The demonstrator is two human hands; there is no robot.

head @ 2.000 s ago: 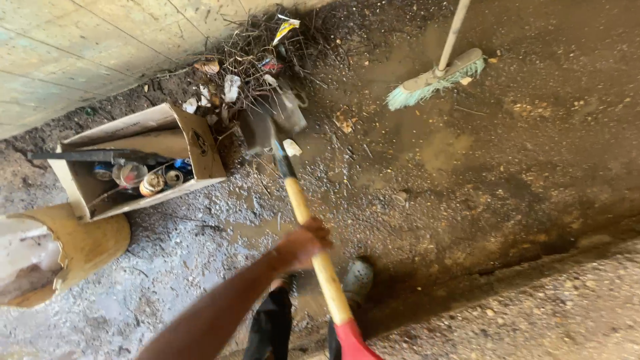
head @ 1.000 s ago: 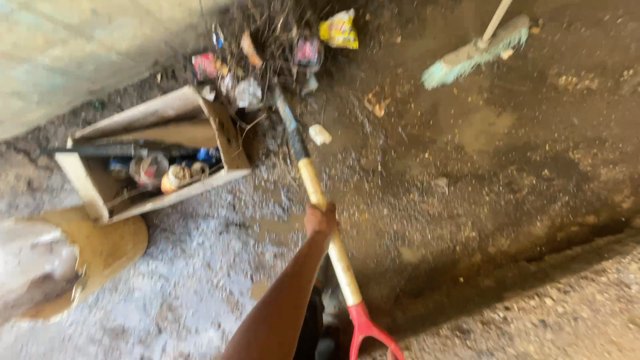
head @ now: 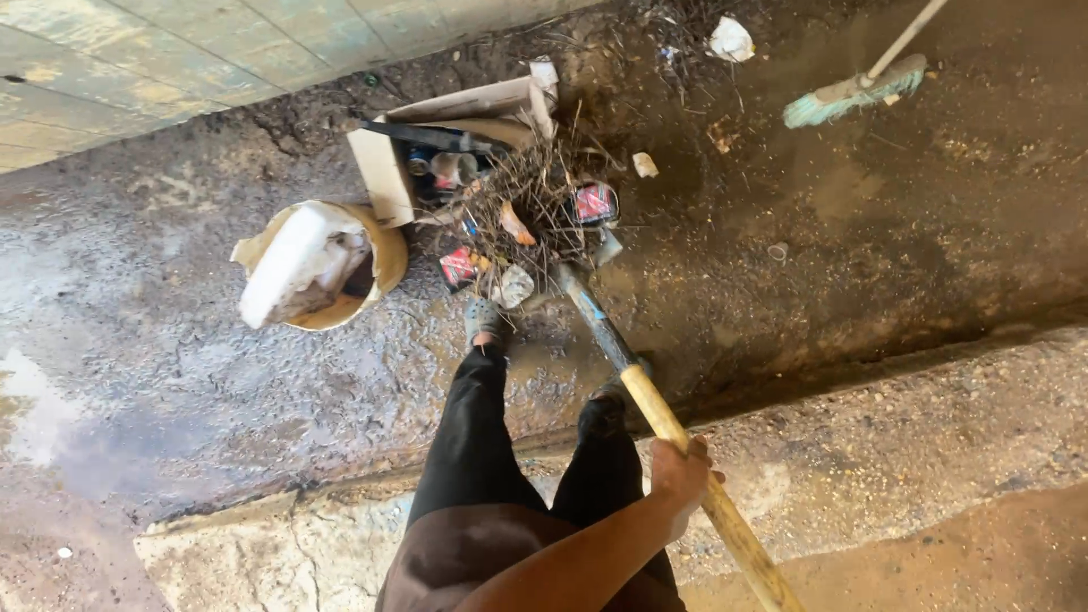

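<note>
My left hand (head: 682, 480) is closed around the wooden shaft of a shovel (head: 654, 399), which slants from the lower right up to a dark metal socket. A heap of dry twigs (head: 544, 183) with red wrappers (head: 595, 203), an orange scrap (head: 515, 223) and a crumpled pale piece (head: 513, 287) hides the blade. The heap overlaps the right side of an open cardboard box (head: 382, 178) holding cans and a clear cup. My right hand and the shovel's grip end are out of the frame.
A broken yellowish tub (head: 391, 255) with white foam-like waste stands left of the box. A teal-bristled broom (head: 854, 89) is at upper right. Smaller twigs and a white scrap (head: 731, 40) lie near the wall (head: 195, 51). A concrete ledge (head: 272, 544) runs behind my feet.
The shovel has gone from the litter by the wall toward my feet and the box, now bearing a heap of twigs and wrappers. Its red handle has left the view.
</note>
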